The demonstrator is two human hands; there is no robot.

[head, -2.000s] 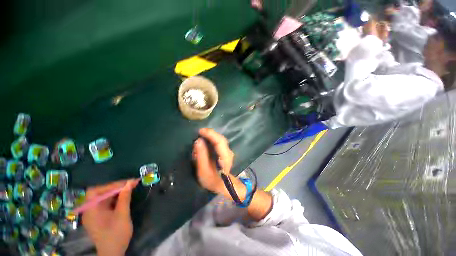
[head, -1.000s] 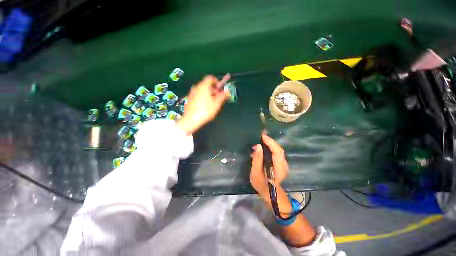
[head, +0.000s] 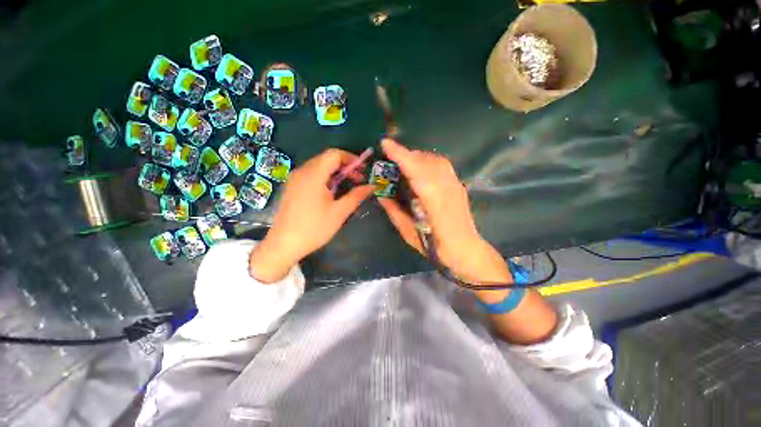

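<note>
My left hand (head: 313, 200) holds pink tweezers (head: 350, 171), and its fingertips touch the left side of a small circuit board in a turquoise housing (head: 384, 178). My right hand (head: 438, 200) is at the right side of the same board, with fingers above and below it. The soldering iron is in my right hand; its metal tip (head: 385, 107) points up the mat beyond the fingers, and its cable loops over the wrist. The iron's handle is mostly hidden by the fingers.
Many turquoise-rimmed boards (head: 194, 125) lie clustered at the left, one inside a round ring (head: 282, 88). A single board (head: 330, 105) lies near them. A solder spool (head: 93, 203) is at the left edge. A beige pot (head: 576, 54) with silvery bits stands upper right.
The view has shifted closer over the mat. My left hand has come down beside my right hand with the board, and both hands now meet at it.
</note>
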